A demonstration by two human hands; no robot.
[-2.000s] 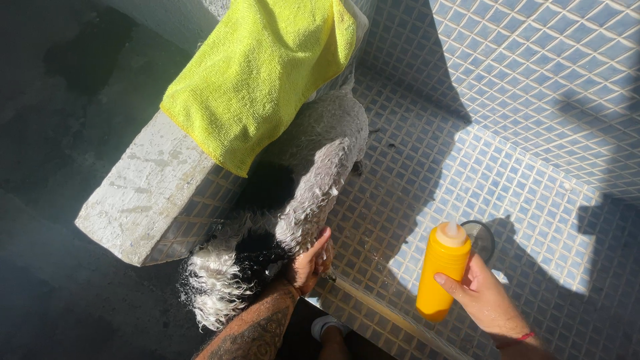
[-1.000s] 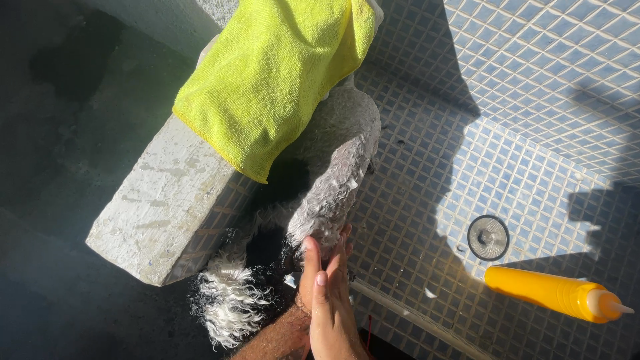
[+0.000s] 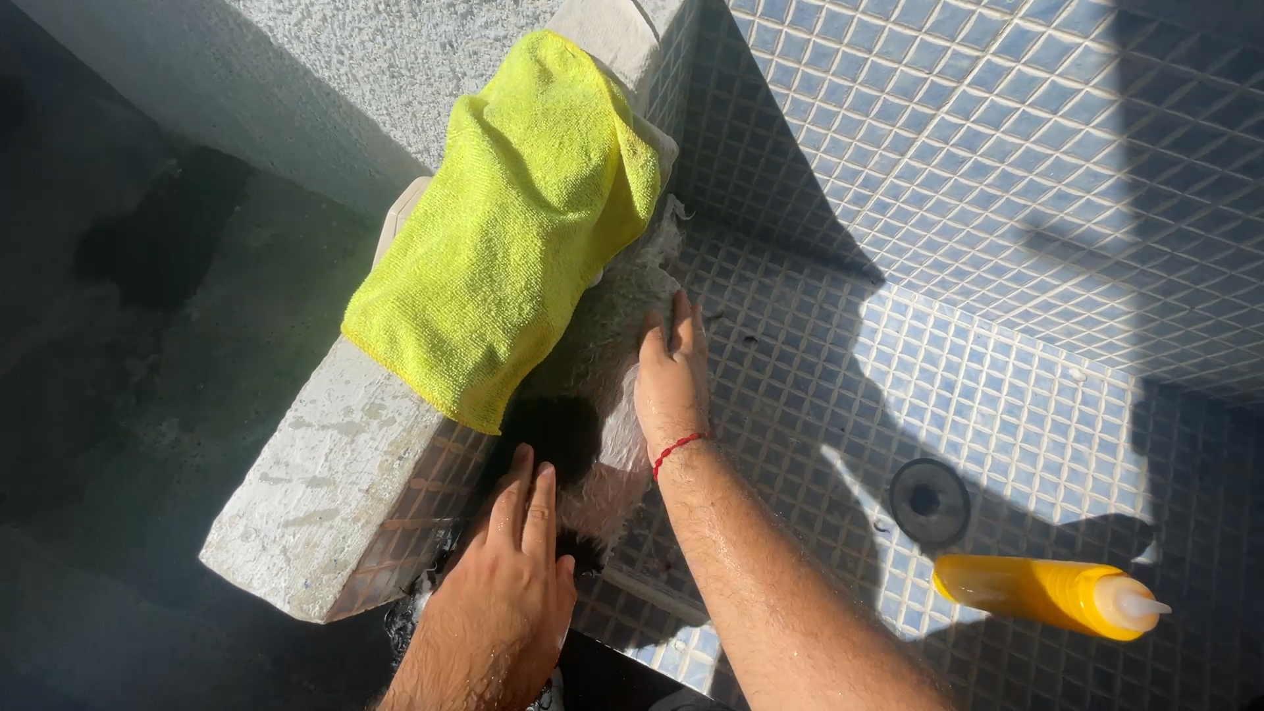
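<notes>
A wet dog with white, grey and black fur (image 3: 617, 425) stands in the tiled basin beside the ledge, partly in shadow and partly hidden by my hands. My left hand (image 3: 518, 563) lies on its dark fur near the ledge, fingers extended and holding nothing. Farther along its body, my right hand (image 3: 673, 380), with a red cord at the wrist, rests on the light fur, its fingers apart. A yellow squeeze bottle (image 3: 1032, 591) with a pale nozzle lies on its side on the blue tiles. The yellow-green cloth (image 3: 513, 227) drapes over the ledge.
The concrete ledge (image 3: 316, 494) runs along the left of the dog. A round dark drain (image 3: 928, 502) sits in the tiled floor near the bottle. The tiled wall (image 3: 987, 128) rises at the upper right, and a low tiled edge crosses below my right forearm.
Two seconds ago my right hand held the bottle upright; one second ago the bottle lay on the tiles and my hands were together. Now they are apart on the dog, the right farther up its body.
</notes>
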